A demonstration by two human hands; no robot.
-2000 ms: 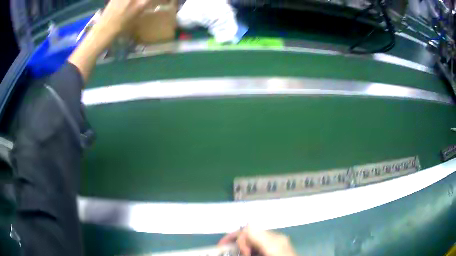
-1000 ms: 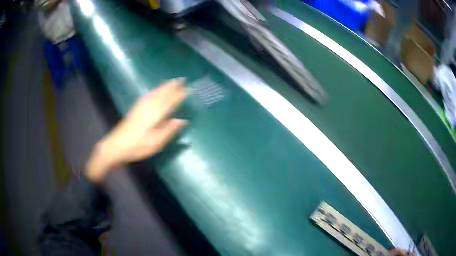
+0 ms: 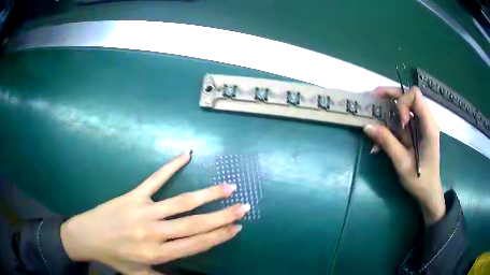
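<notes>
A grey metal fixture bar (image 3: pixel 301 102) lies slanted on the green bench, with a row of small dark components with pale centres and a round hole at its left end. My right hand (image 3: pixel 411 134) grips the bar's right end between thumb and fingers and also holds dark tweezers (image 3: pixel 415 145), tips pointing up and away. My left hand (image 3: pixel 161 220) is spread flat, palm down, lower left of the bar. Its fingertips touch a dot-grid sheet (image 3: pixel 236 174) and partly cover it. The index fingertip is beside a tiny dark speck.
A silver-white strip (image 3: pixel 161 36) runs behind the bar. Another fixture bar (image 3: pixel 456 101) lies beyond it at the right. A bench seam (image 3: pixel 349 204) runs between my hands. Something yellow (image 3: pixel 480 264) shows at the lower right corner.
The view has swung back over the bench. My left hand has come down onto the dot-grid sheet. The held bar, cut off at the edge before, now lies in full view.
</notes>
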